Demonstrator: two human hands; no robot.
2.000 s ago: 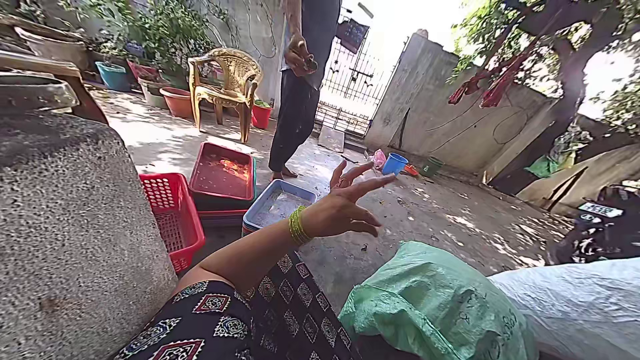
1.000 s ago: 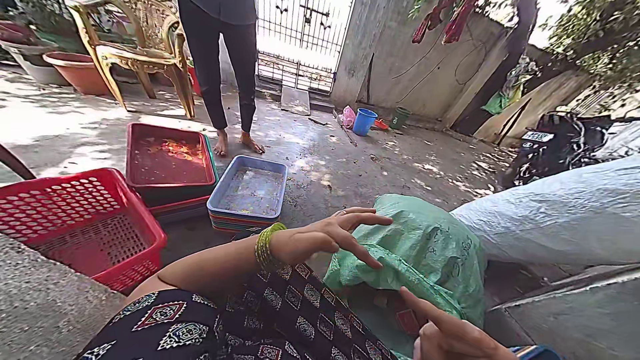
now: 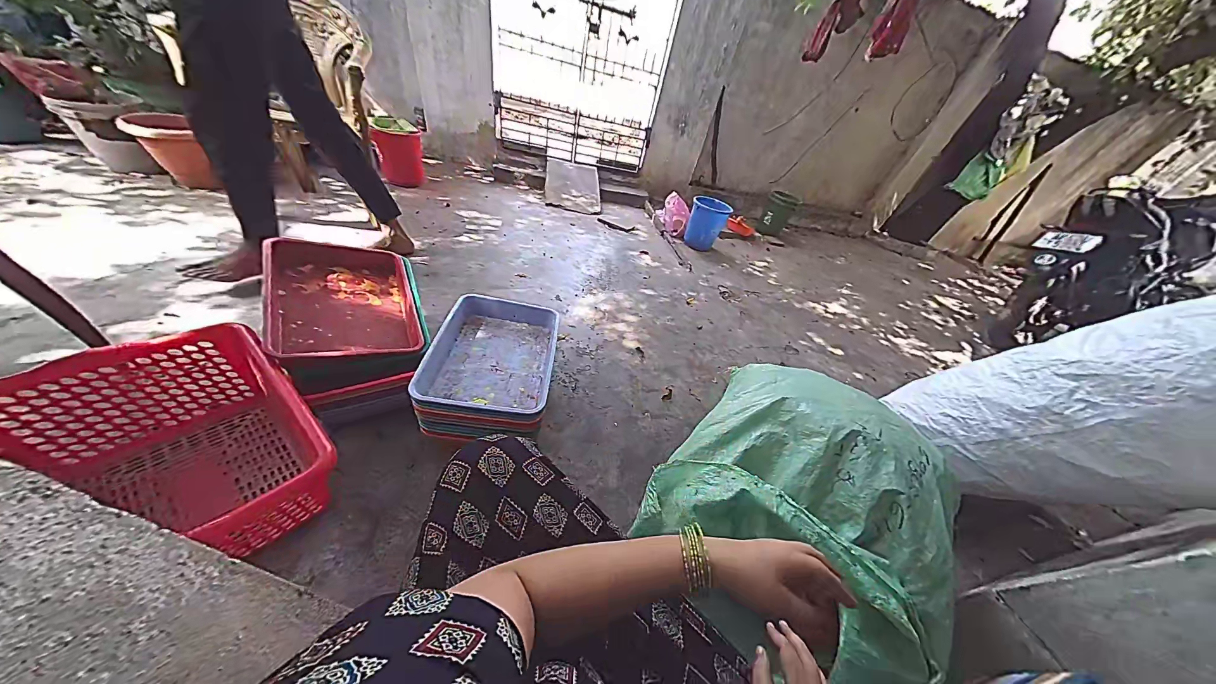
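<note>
A full green woven plastic sack (image 3: 817,446) with writing on it stands at the lower right, its mouth turned toward me. My left hand (image 3: 793,584), below several yellow-green bangles (image 3: 695,559), is at the sack's mouth with its fingertips bent down out of sight; whether it grips anything cannot be seen. Just below it is my right hand (image 3: 790,655), mostly cut off by the bottom edge, with some fingers apart beside the sack's opening. What lies inside the sack is hidden.
A red perforated plastic basket (image 3: 285,456), a red tray (image 3: 342,304) on stacked trays and a stack topped by a blue-grey tray (image 3: 489,366) stand left. A white sack (image 3: 1073,399) lies right. A person (image 3: 285,114) is beyond the trays; a concrete ledge (image 3: 142,589) is lower left.
My left hand has moved down to the mouth of the green sack. The person has moved left with legs apart. The view has tilted down since two seconds ago.
</note>
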